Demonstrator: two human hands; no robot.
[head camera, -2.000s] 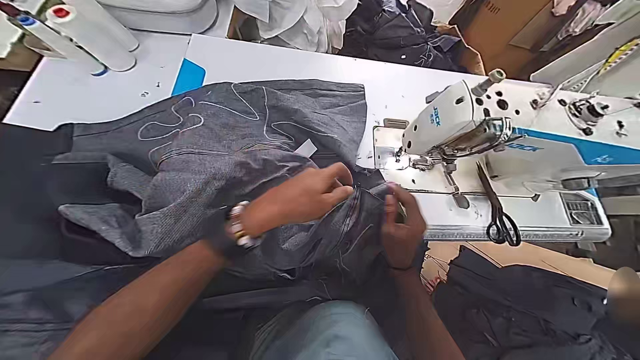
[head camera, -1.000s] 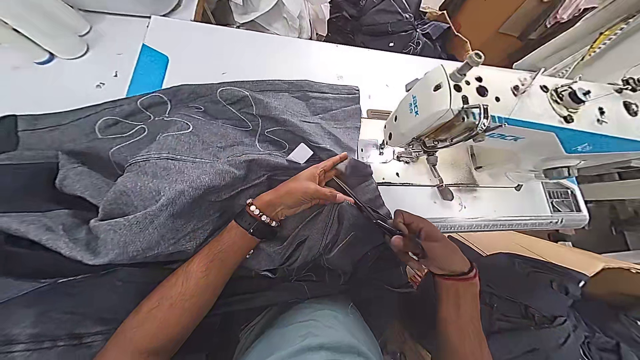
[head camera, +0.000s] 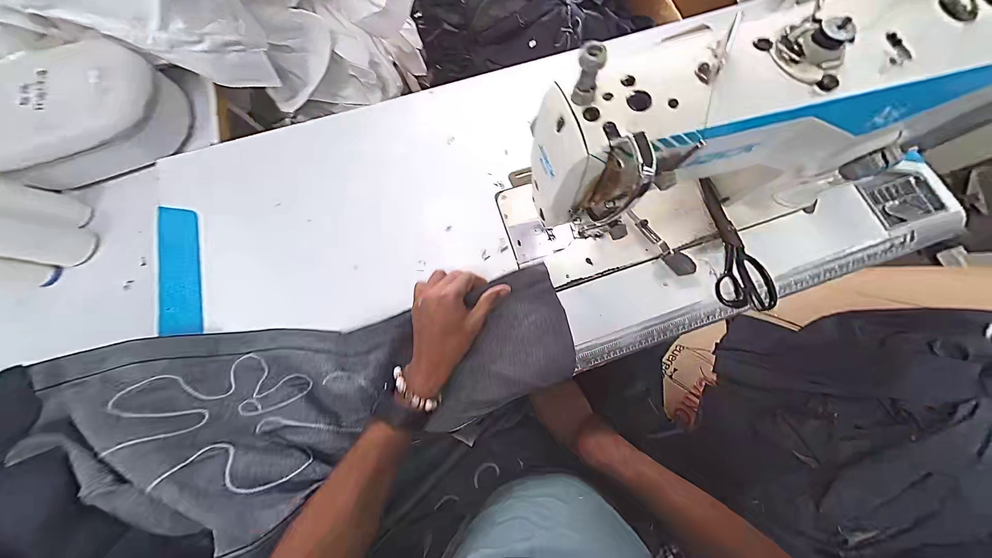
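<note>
A dark grey denim garment (head camera: 302, 403) with a pale stitched flower outline lies over the front of the white sewing table. My left hand (head camera: 453, 322) grips its upper edge, thumb on top, near the machine's needle plate. Under the right end of the cloth reaches my right hand; only the wrist (head camera: 566, 407) shows, so its fingers are hidden. Just beyond the cloth's end stands the white and blue sewing machine (head camera: 570, 155), its presser foot over the plate. Black-handled scissors (head camera: 744, 279) rest on the machine bed, right of both hands.
White thread cones (head camera: 46, 229) lie at the left edge, below stacked pale padded pieces (head camera: 77, 101). White cloth (head camera: 333, 46) and dark garments (head camera: 527, 35) are heaped behind the table. At the lower right, dark cloth (head camera: 852, 418) lies over a cardboard box (head camera: 891, 287).
The scissors, in my right hand a second ago, now lie on the machine bed. My right hand has gone under the cloth. My left hand has taken hold of its edge, and the garment lies flatter.
</note>
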